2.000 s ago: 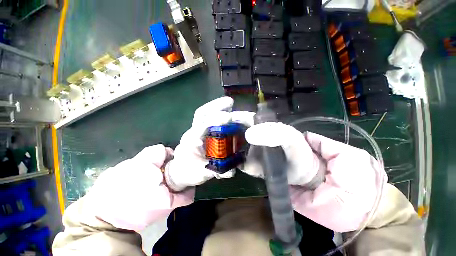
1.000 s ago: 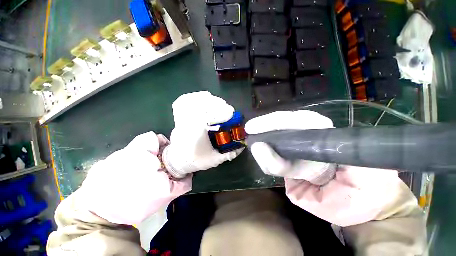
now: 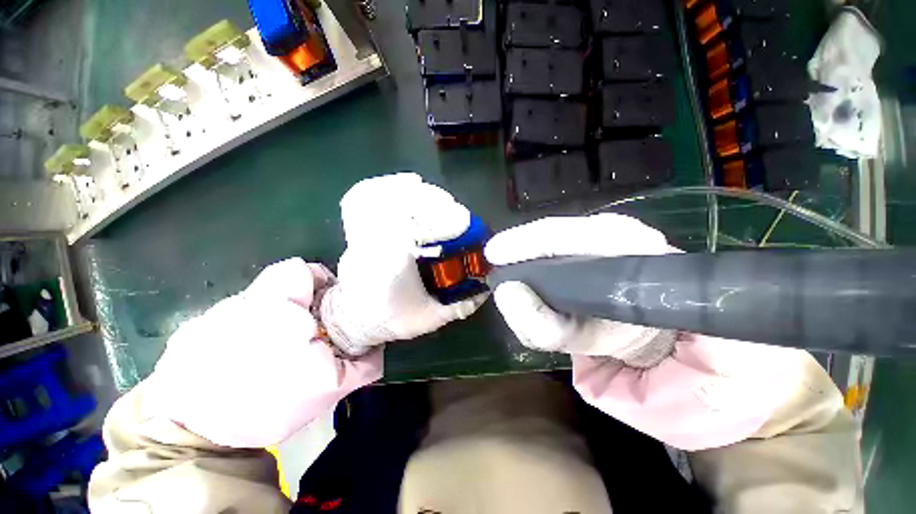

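My left hand (image 3: 387,266), in a white knit glove with a pale pink cuff, holds a wound coil component (image 3: 459,263) with a blue top and copper-orange windings. My right hand (image 3: 578,291), gloved the same way, holds a long dark-grey syringe (image 3: 743,301) lying nearly level, its rear running off towards the right edge. The syringe's front end points left at the component's right side. The fingers of my right hand are close beside the component. The needle tip is hidden or too small to make out.
A pale metal holding fixture (image 3: 216,125) with yellow-green clamp pads lies at upper left, bearing one blue-topped coil component (image 3: 291,40). Rows of black components (image 3: 547,120) stand at the top centre. A side row (image 3: 721,90) shows orange windings. A clear hose (image 3: 712,216) and a crumpled white item (image 3: 846,85) are at right.
Since the oldest frame, the syringe has swung from upright, needle away from me, to level, pointing left at the component. The component has turned in my left hand. In the last second little has moved.
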